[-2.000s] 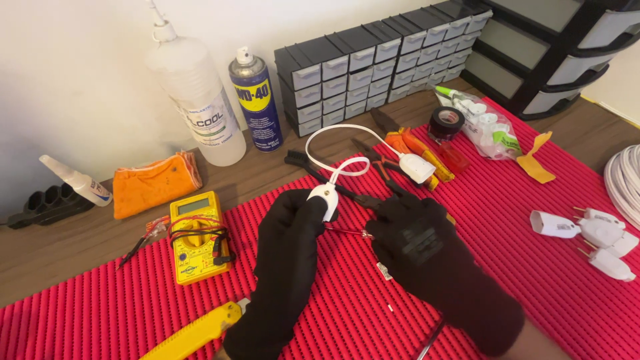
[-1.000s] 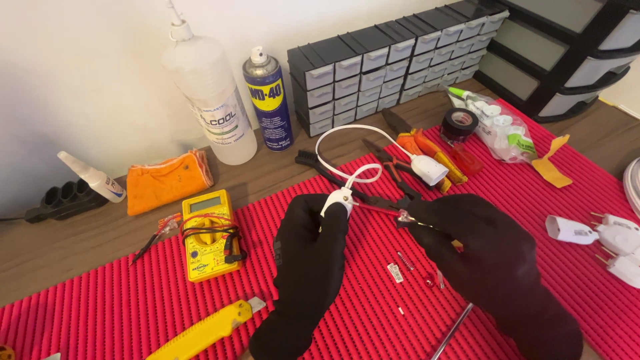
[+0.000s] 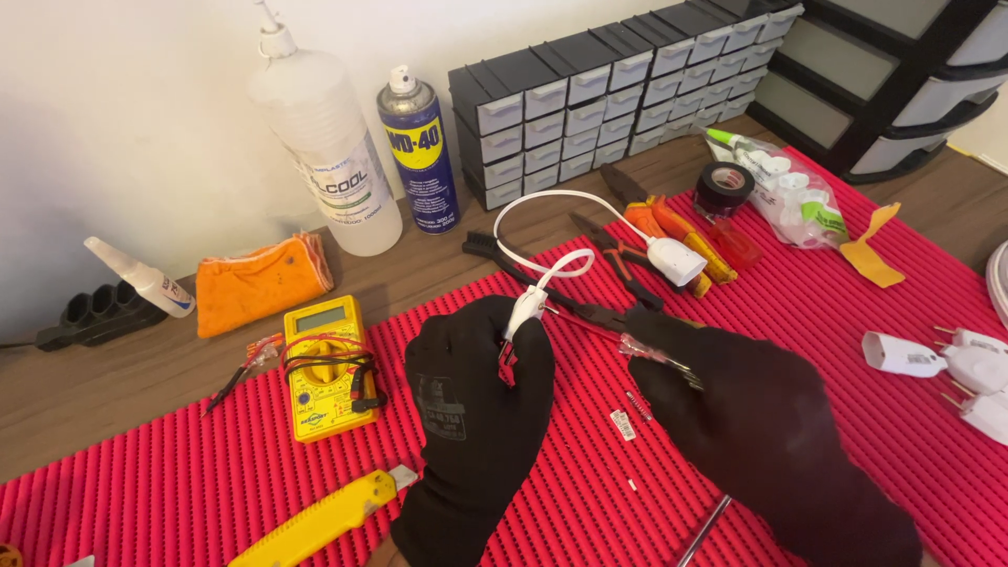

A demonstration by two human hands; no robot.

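Observation:
In a black glove, my left hand (image 3: 480,409) grips a small white plastic plug body (image 3: 525,311) with its fingertips; a red piece shows below it. A white cord (image 3: 543,195) loops from this body to a white socket connector (image 3: 676,261) lying near the pliers. My right hand (image 3: 732,402), also gloved, holds a thin screwdriver with a red shaft (image 3: 587,324) and a clear handle; its tip is at the side of the white body. Beneath the hands lie a small spring (image 3: 639,406) and a white printed label (image 3: 622,424) on the red ribbed mat (image 3: 583,512).
Behind are orange-handled pliers (image 3: 685,236), smaller pliers (image 3: 618,260), black tape (image 3: 723,189), a WD-40 can (image 3: 417,150), an alcohol bottle (image 3: 339,157) and drawer units (image 3: 551,102). A yellow multimeter (image 3: 329,370) and utility knife (image 3: 323,520) lie left; white plugs (image 3: 976,360) lie right.
Since the earliest frame, my right hand has moved lower and away from my left, with the screwdriver's red shaft now plainly seen. A red piece now shows under the white body at my left fingers.

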